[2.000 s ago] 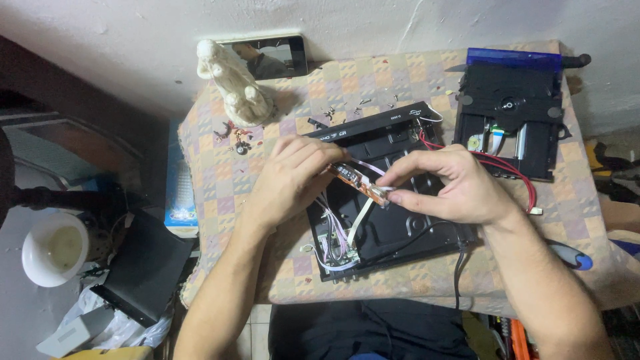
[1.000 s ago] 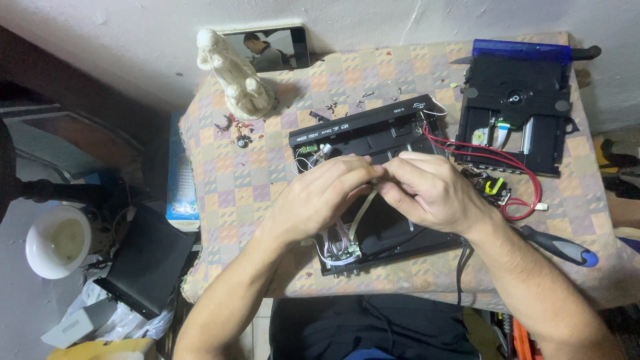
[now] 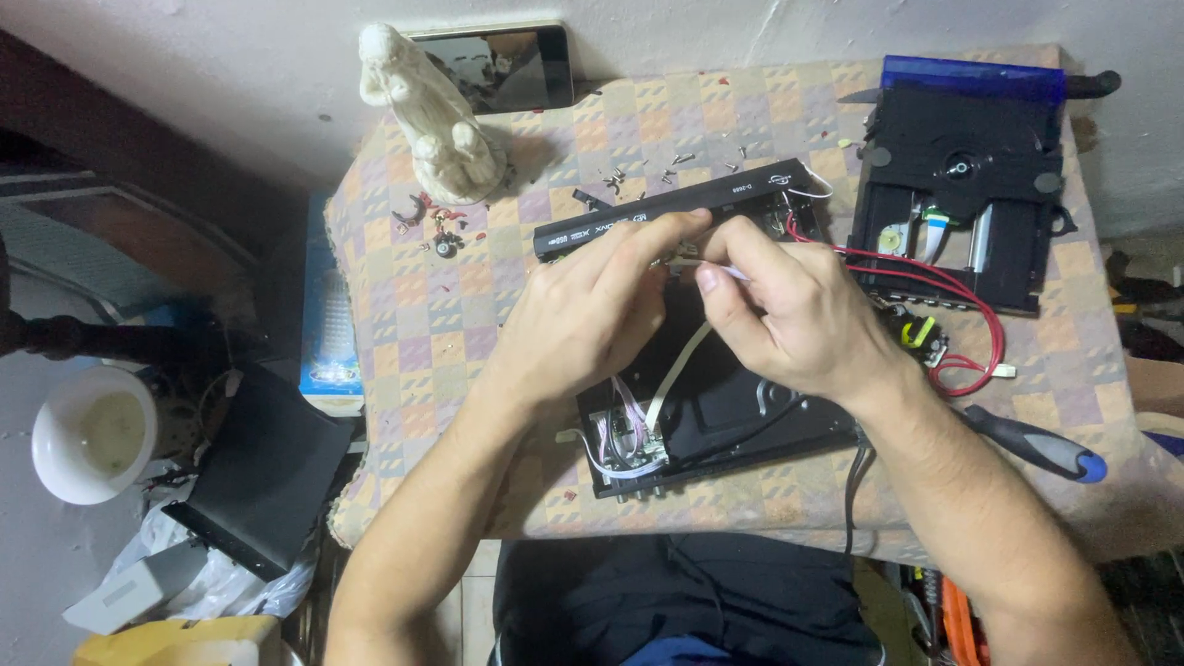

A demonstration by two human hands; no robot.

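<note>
The open black chassis of a disc player (image 3: 731, 407) lies tilted on the cloth, its front panel (image 3: 675, 208) at the far side. Over its front part my left hand (image 3: 592, 296) grips a small circuit board (image 3: 683, 252), mostly hidden by the fingers. My right hand (image 3: 786, 305) pinches a pale cable (image 3: 731, 271) beside that board, thumb and index finger together. A flat ribbon cable (image 3: 680, 370) runs down to a rear board (image 3: 629, 439) with thin wires. Red wires (image 3: 980, 305) loop out at the right.
A disc drive unit (image 3: 962, 185) with a knife behind it lies at the right, near a small power board (image 3: 916, 333) and a blue-grey tool handle (image 3: 1041, 442). Loose screws (image 3: 680, 159), a white figurine (image 3: 430, 120) and a phone (image 3: 504, 69) stand or lie along the back.
Both hands have moved toward the front panel with the small board, which showed plainly two seconds ago and is now mostly covered by fingers.
</note>
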